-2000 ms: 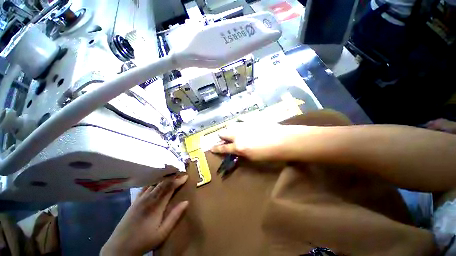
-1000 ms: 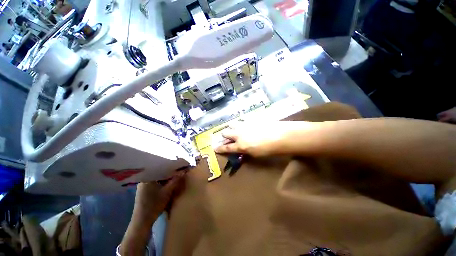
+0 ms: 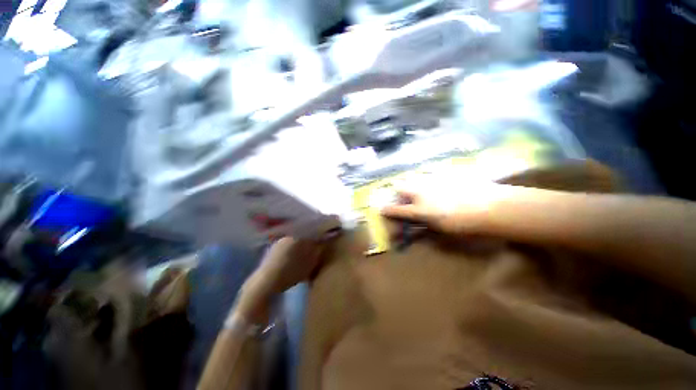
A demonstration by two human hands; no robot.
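The frame is blurred. A large brown garment piece (image 3: pixel 412 305) lies over the table edge and hangs towards me. My right hand (image 3: pixel 435 213) rests on it beside the yellow-edged clamp frame (image 3: pixel 375 225). Dark thread snips (image 3: pixel 410 233) show under that hand, held in it. My left hand (image 3: pixel 294 263) is at the cloth's left edge, below the white machine head (image 3: pixel 236 209); its fingers are partly hidden by the head, and what they hold cannot be told.
The sewing lamp (image 3: pixel 420 46) arches over the machine head. Metal clamp brackets (image 3: pixel 389 126) stand behind the frame. Brown folded cloth (image 3: pixel 169 289) lies at the left, with a blue object (image 3: pixel 72 217) beyond it. A dark upright panel (image 3: pixel 568 27) stands at the back right.
The view has swung left, so the machine and cloth sit further right in the picture. My left hand has moved from flat on the cloth to under the machine head. My right hand stays by the frame.
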